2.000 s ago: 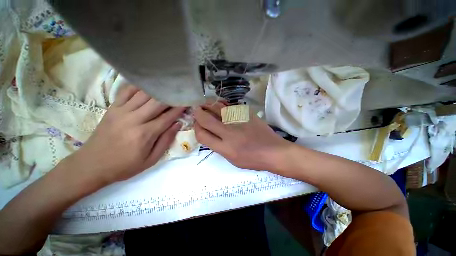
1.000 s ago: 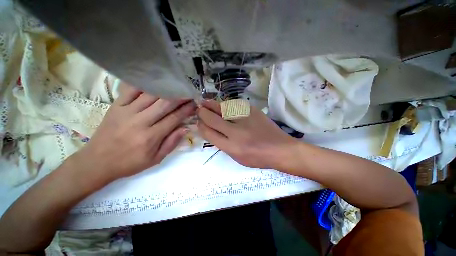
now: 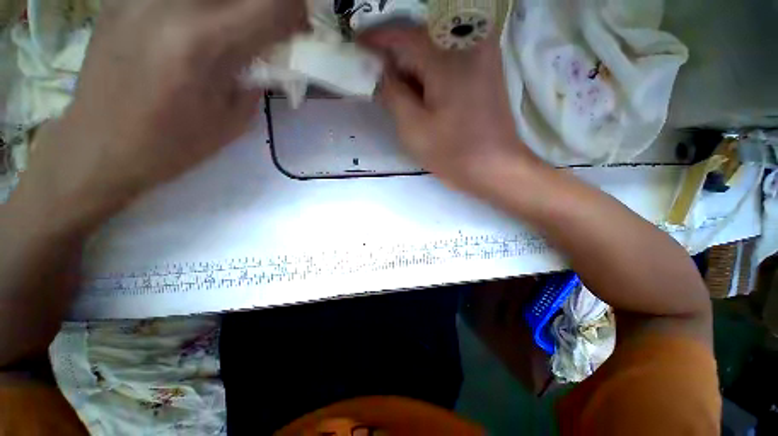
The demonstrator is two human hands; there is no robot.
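A small cream piece [image 3: 337, 66] with a frayed or frilly left end is held up between my hands, above the front of the metal machine bed [image 3: 341, 140]. My left hand [image 3: 183, 81] is large and blurred at upper left, its fingers closed on the piece's left part. My right hand [image 3: 452, 115] is at the piece's right end, fingers curled against it. The ribbed cream tension dial [image 3: 461, 30] is just above my right hand. Cream floral fabric [image 3: 38, 72] lies behind my left arm. The needle and presser foot cannot be made out.
A floral cream cloth [image 3: 589, 85] hangs by the machine at right. Printed ruler marks [image 3: 341, 262] run along the table's front edge. A blue basket [image 3: 550, 313] with cream scraps is at lower right. Floral fabric [image 3: 145, 370] lies below the table at left. Tan-yellow strips [image 3: 695, 189] lie far right.
The view has shifted down, showing more lap and less machine head. My hands have left the needle area and lifted the small piece; my left hand appears larger and higher. The bed beneath is uncovered.
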